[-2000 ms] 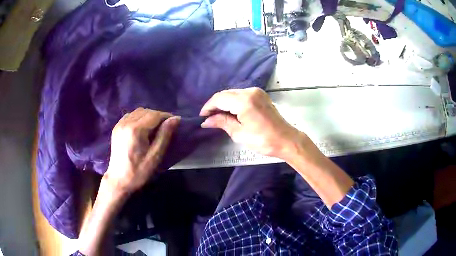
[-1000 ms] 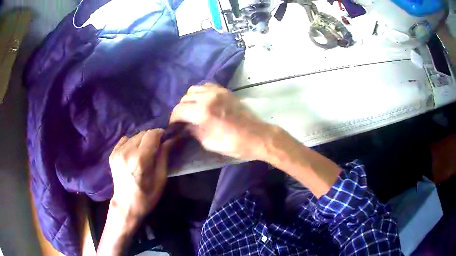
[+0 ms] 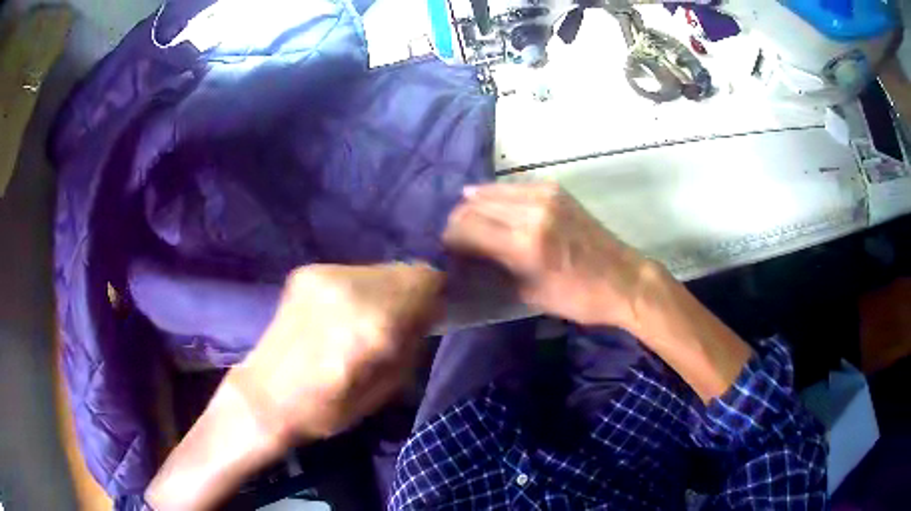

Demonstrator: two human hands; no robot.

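Observation:
A quilted purple garment piece (image 3: 330,160) lies heaped over the left of the white machine bed and hangs off its left side. My left hand (image 3: 350,339) is at the cloth's front edge, blurred, its fingers closed on the border. My right hand (image 3: 534,240) is just right of it, also blurred, its fingertips on the garment's right edge. A short dark stretch of cloth lies between the two hands. The fingertips of both hands are partly hidden. The presser foot area (image 3: 489,50) is at the top, behind the cloth's far right corner.
The white machine bed (image 3: 739,190) extends right, with ruler marks along its front. A metal ring-shaped item (image 3: 664,75) and purple scraps (image 3: 714,25) lie behind. A blue-and-white machine part (image 3: 844,20) is upper right. A dark control panel (image 3: 881,120) is at the right end. A pale blue box (image 3: 849,419) is lower right.
My left hand has moved right and my right hand has shifted right along the cloth. The garment's right part is spread flatter. The view has swung a little since the earliest frame.

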